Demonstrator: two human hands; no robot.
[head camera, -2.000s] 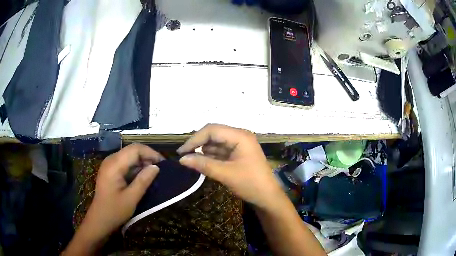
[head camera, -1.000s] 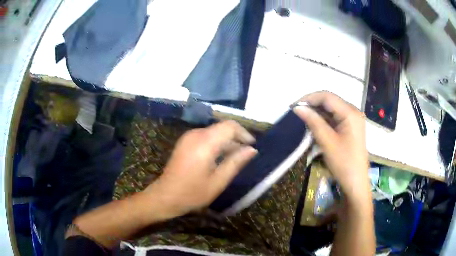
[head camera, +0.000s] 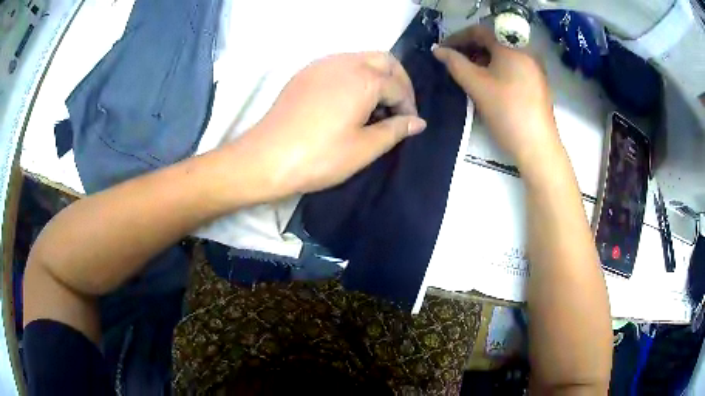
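Observation:
A navy-black cloth piece (head camera: 394, 209) with a white edge along its right side lies over the garment and hangs past the table's front edge. My right hand (head camera: 495, 85) pinches its top right corner near the needle area. My left hand (head camera: 348, 124) rests over its left side, thumb and fingertips together at the cloth; the fingers hide whether they grip it. The garment shows a grey-blue part (head camera: 147, 100) and an off-white panel (head camera: 255, 62) under my left forearm.
A cream round knob (head camera: 512, 28) sits just above my right hand. A blue cloth bundle (head camera: 573, 39) lies behind it. A smartphone (head camera: 623, 193) and black snips (head camera: 664, 228) lie at the right of the white table (head camera: 495, 255). Patterned cloth (head camera: 309, 332) covers the lap.
Both hands have moved up from over the lap onto the table with the navy-black piece. It now lies over the garment. The view has shifted, and the cream knob shows near my right hand.

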